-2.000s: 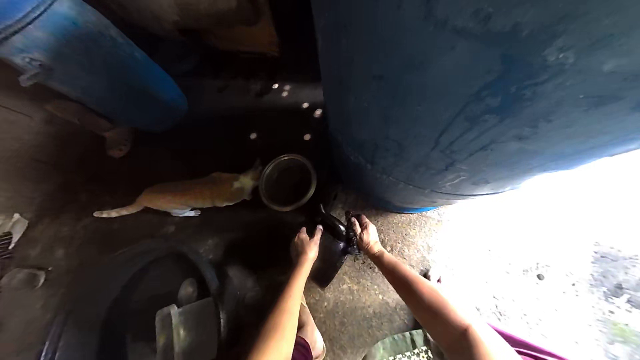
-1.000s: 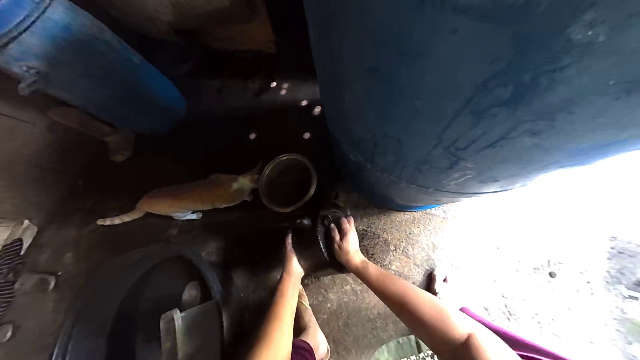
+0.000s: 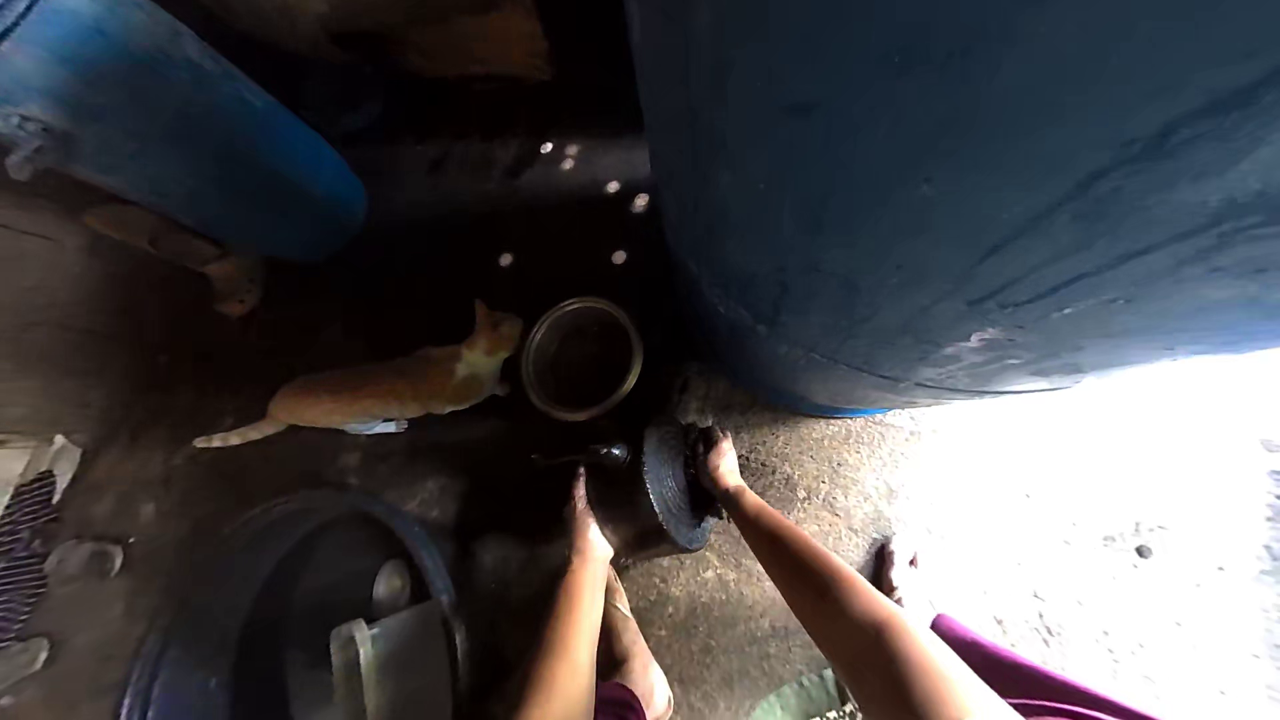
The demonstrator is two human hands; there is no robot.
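A dark, round metal pot (image 3: 640,510) lies tilted on its side low in the middle of the head view, its ringed grey base facing right. My left hand (image 3: 588,520) is against its left side, near a dark handle (image 3: 600,455); the fingertips are hard to make out in the shadow. My right hand (image 3: 720,465) is at the pot's base, closed around a dark, shaggy scrubbing wad (image 3: 703,460). Just above the pot stands a round metal basin (image 3: 582,358) with a shiny rim.
An orange and white cat (image 3: 380,388) is at the basin's left. A large blue barrel (image 3: 930,200) rises at upper right, another blue drum (image 3: 190,130) at upper left. A dark tub (image 3: 440,570) holding a pale plastic container (image 3: 400,655) stands at lower left.
The pot has turned so that its ringed base faces right. My right hand has moved from the pot's top to that base. The cat and the basin have stayed in place.
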